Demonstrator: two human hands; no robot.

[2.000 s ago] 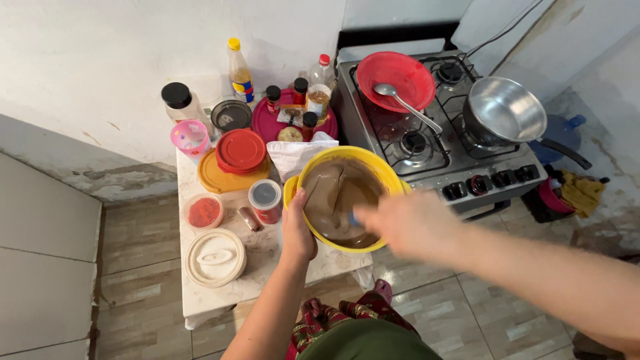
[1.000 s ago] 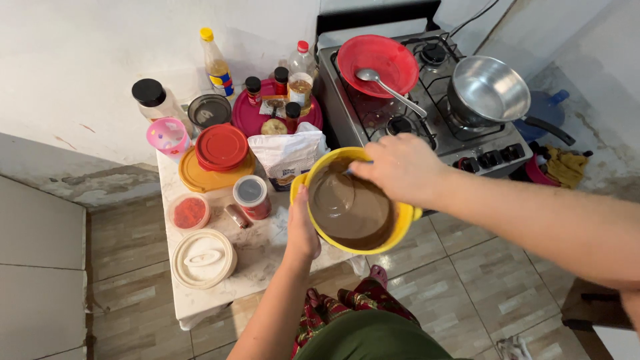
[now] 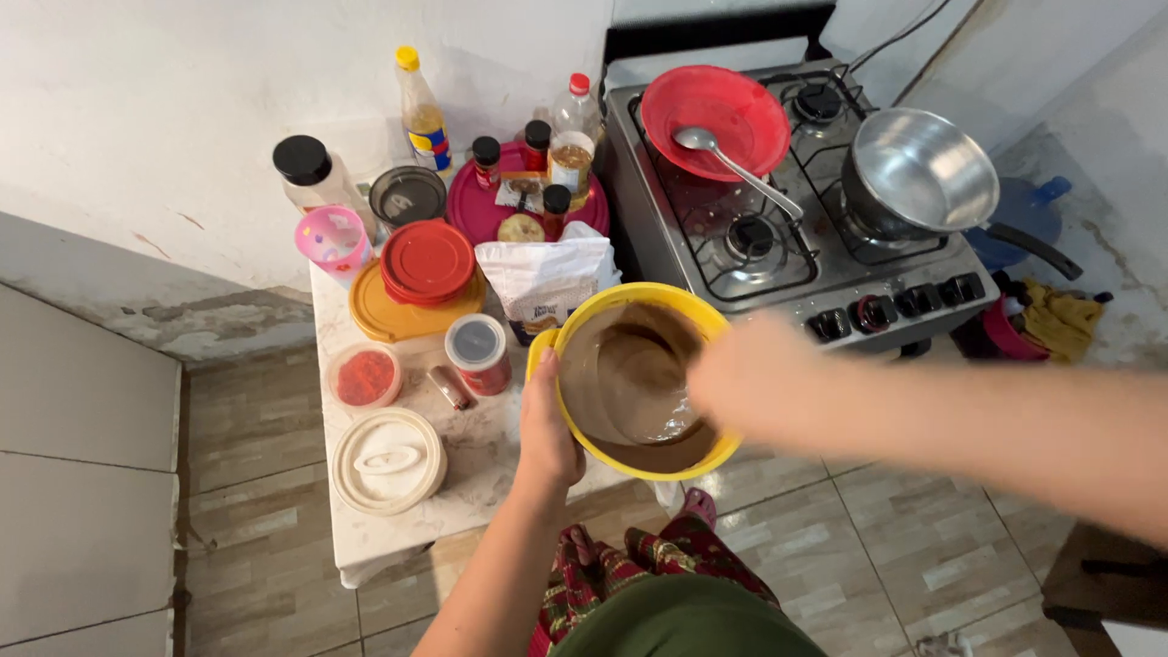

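My left hand [image 3: 550, 424] grips the left rim and handle of a yellow plastic bowl [image 3: 663, 473], tilted over the table's front edge. Brown batter [image 3: 639, 383] fills the bowl and coats its inner wall. Over the bowl's right side is my right hand [image 3: 753, 374], blurred and closed as if around a utensil, which is hidden in this view. Just behind the bowl stands a white paper package [image 3: 547, 274] with writing on it. A red can with a grey lid [image 3: 479, 354] is left of the bowl.
The table [image 3: 365, 547] also holds a white lidded tub [image 3: 388, 461], a tub of red food [image 3: 365, 376], a red-lidded container [image 3: 429, 262] and bottles on a magenta tray [image 3: 470, 214]. Rightward, a gas stove [image 3: 657, 224] carries a red bowl [image 3: 716, 109] with a metal spoon and a saucepan [image 3: 922, 173].
My right hand has moved about over the bowl, from its upper rim one second ago to its right side. My left hand keeps its hold. The blue utensil part seen two seconds ago is hidden.
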